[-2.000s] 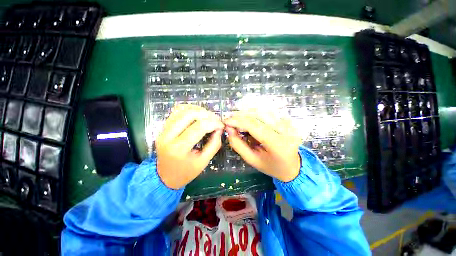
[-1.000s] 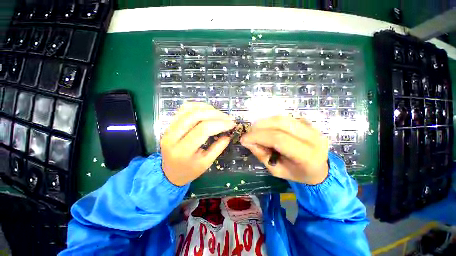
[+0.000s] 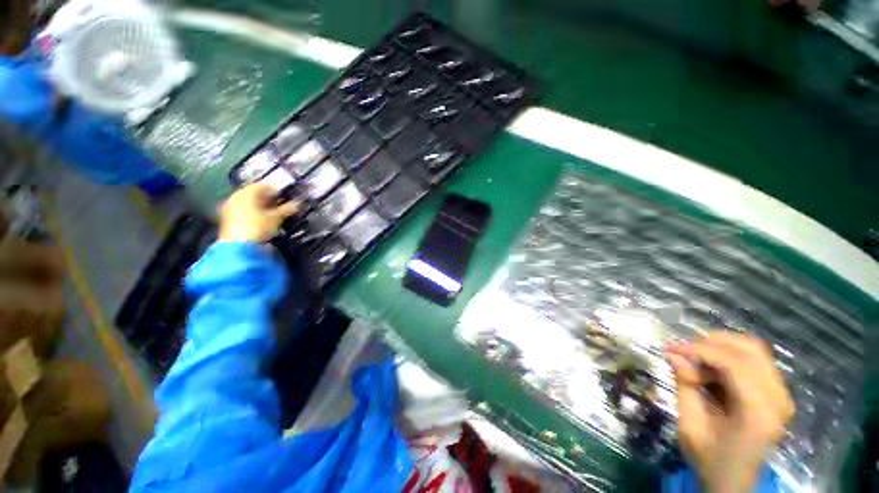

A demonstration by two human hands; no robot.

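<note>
My left hand is at the lower left edge of the black blister tray, its fingertips over a pocket near the rim. Whether it holds a unit is hidden by blur. My right hand is over the clear blister tray, thumb and fingertips close together; blur hides whether something small is pinched there. Small dark and gold-brown pieces lie on the clear tray left of my right hand. Several pockets of the black tray hold units, mostly in its upper part.
A black smartphone lies on the green bench between the trays. A white round fan stands at the upper left, beside another person's blue sleeve. Another clear sheet lies behind the black tray. More black trays are below my left arm.
The view has swung left. My hands have parted: the left has moved out to the black tray, while the right remains over the clear tray.
</note>
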